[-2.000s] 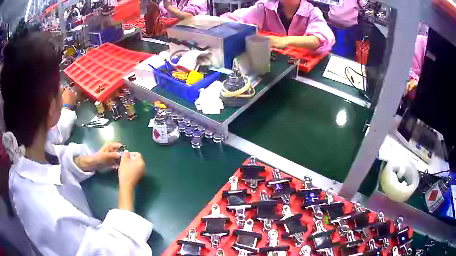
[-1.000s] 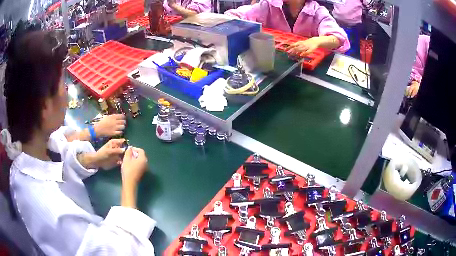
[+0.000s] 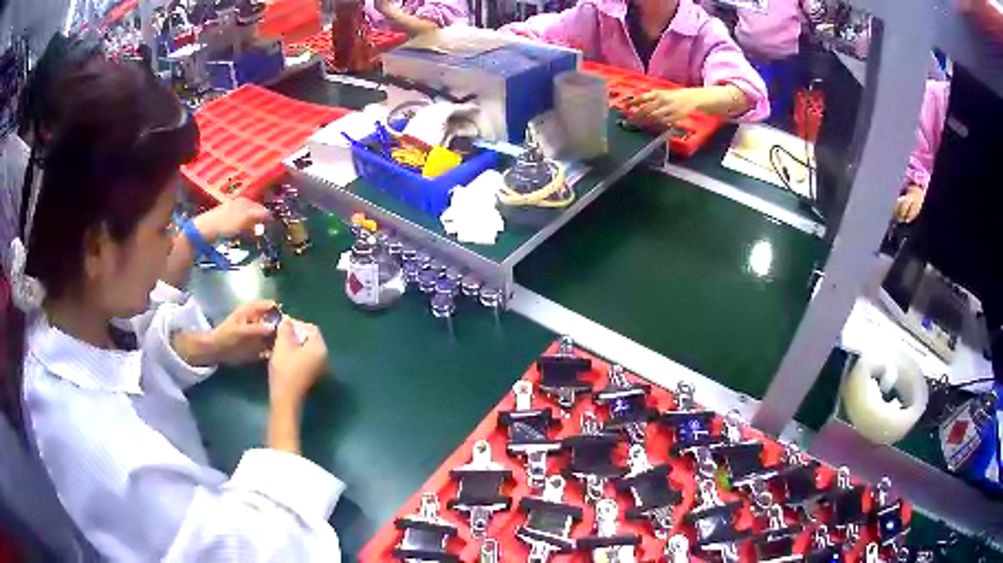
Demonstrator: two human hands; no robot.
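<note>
Neither of my hands is in the picture. Nearest in front of me, at the bottom right, is a red tray [image 3: 440,494] with many small black devices in it. Silver and black bulldog clips grip the devices, such as one black device [image 3: 481,485] near the tray's left side. The tray's lower part is cut off by the picture's edge.
A person in white [image 3: 121,440] sits at left, holding a small item. Beyond are a clear bottle [image 3: 370,282], small silver-topped bottles [image 3: 442,299], a blue bin [image 3: 423,189], another red tray [image 3: 248,138], a metal post [image 3: 823,242] and a tape roll [image 3: 883,396].
The seated person's head has moved right and leans further forward. Another hand with a blue wristband behind that person came into view, then moved towards the dark upright parts. The whole view shifted slightly.
</note>
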